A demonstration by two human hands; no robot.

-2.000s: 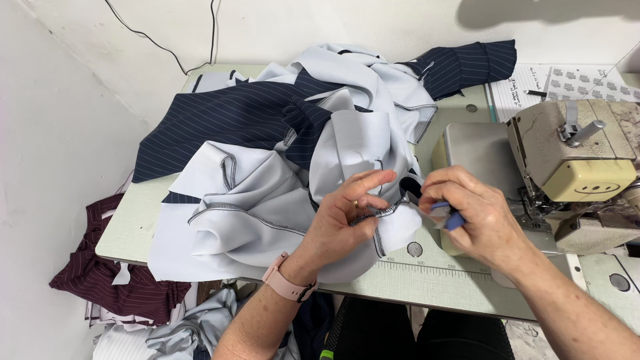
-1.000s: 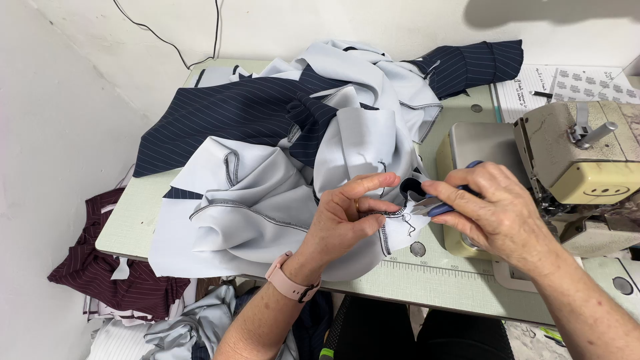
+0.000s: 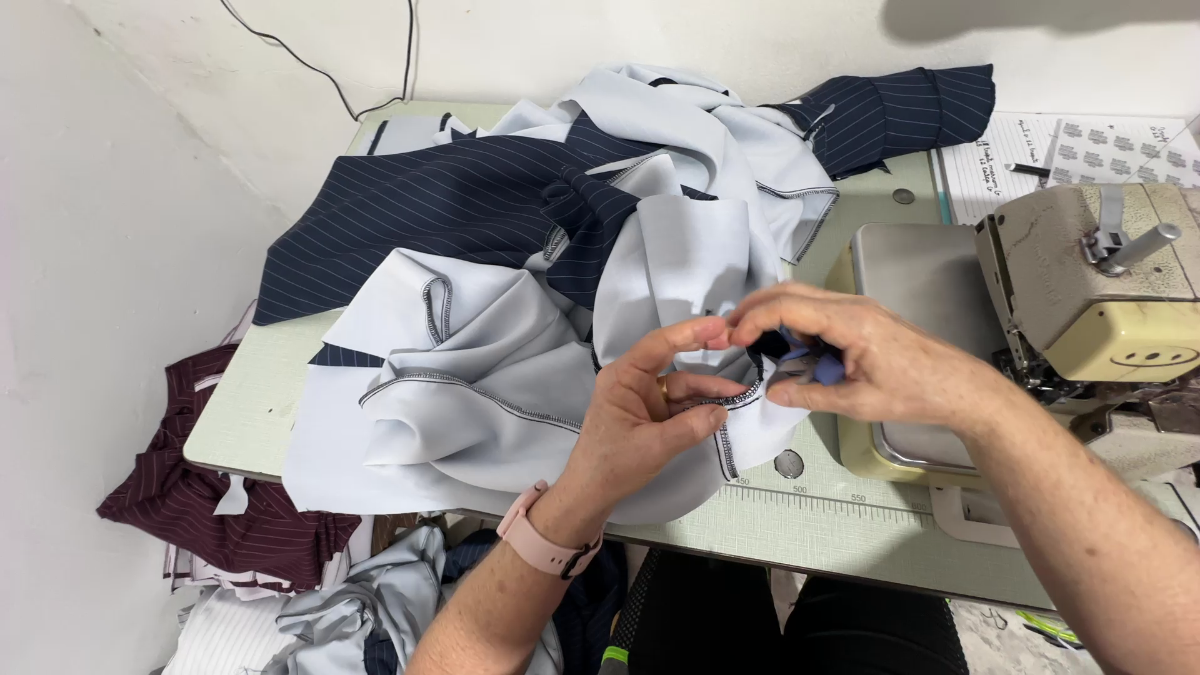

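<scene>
Light grey fabric point(image 3: 525, 403) with dark overlocked seams lies bunched over the table, mixed with navy pinstriped fabric point(image 3: 431, 202). My left hand point(image 3: 656, 403), with a ring and a pink watch band at the wrist, pinches a serged edge point(image 3: 741, 396) of the grey piece. Close at its right, my right hand point(image 3: 844, 356) holds a small blue-handled tool point(image 3: 825, 367), probably thread snips, mostly hidden in the palm. The fingertips of both hands nearly meet above the seam. A dark bit of cloth shows between them.
An overlock sewing machine point(image 3: 1097, 281) stands at the right, its metal plate point(image 3: 923, 300) beside my right hand. Handwritten paper point(image 3: 994, 159) and a pen point(image 3: 1027, 170) lie behind it. A printed ruler point(image 3: 834, 502) runs along the table's front edge. Maroon pinstriped garments point(image 3: 225, 487) are piled lower left.
My right hand has turned, its fingers now arched over toward my left fingertips. The blue-handled tool, pointed at the seam a second ago, now sits back in the palm. My left hand stays at the seam.
</scene>
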